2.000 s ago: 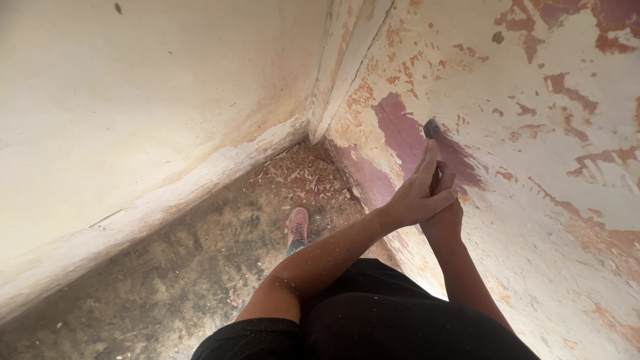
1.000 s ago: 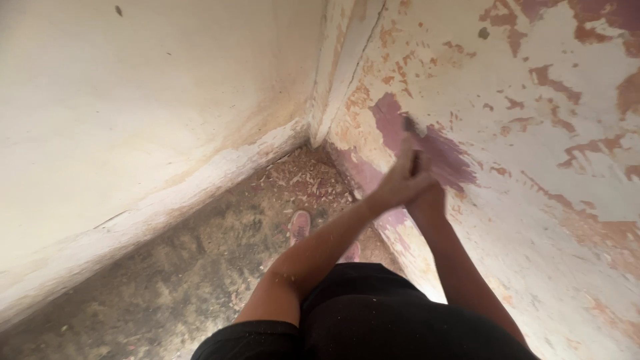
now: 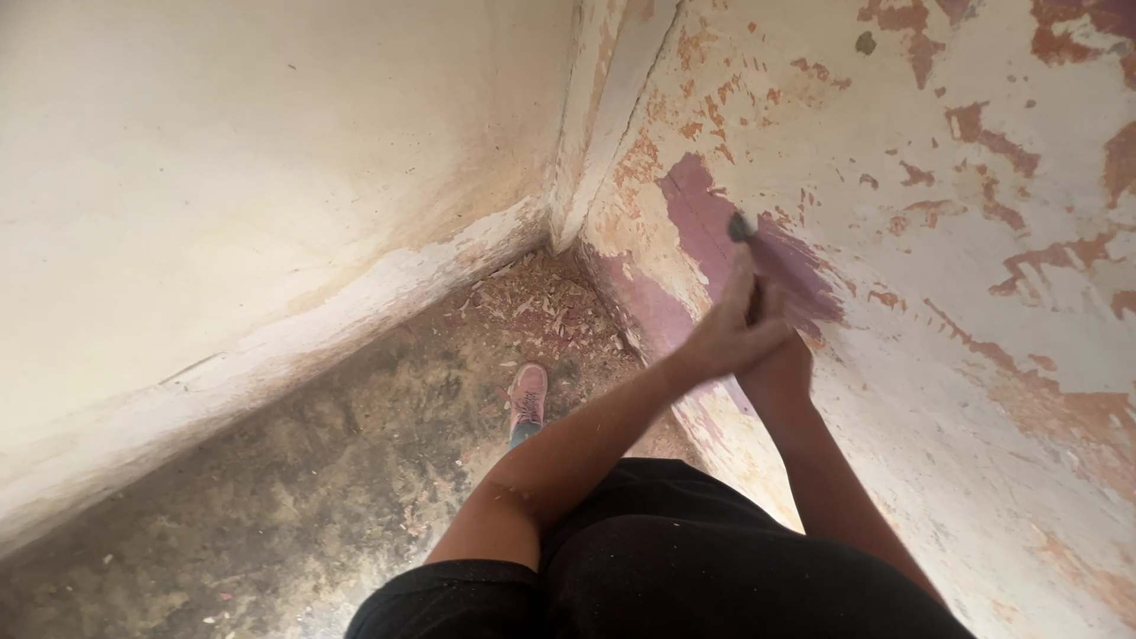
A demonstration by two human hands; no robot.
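My left hand (image 3: 732, 333) and my right hand (image 3: 781, 364) are together around the handle of a scraping tool, with its dark head (image 3: 740, 227) at the wall. Motion blur hides the tool's exact kind and how each finger lies. The head is over a bare purple patch (image 3: 697, 213) on the right-hand wall. Around that patch, the wall (image 3: 887, 222) carries cream paint with ragged orange-brown spots where the coat is gone.
Paint flakes (image 3: 550, 306) lie heaped on the stained floor (image 3: 328, 470) in the corner. A pink laced shoe (image 3: 529, 390) stands just in front of them. The cream left wall (image 3: 266, 160) meets the right one at a narrow upright ledge (image 3: 599, 115).
My two hands and the tool have shifted a little over the purple patch, staying joined on the handle.
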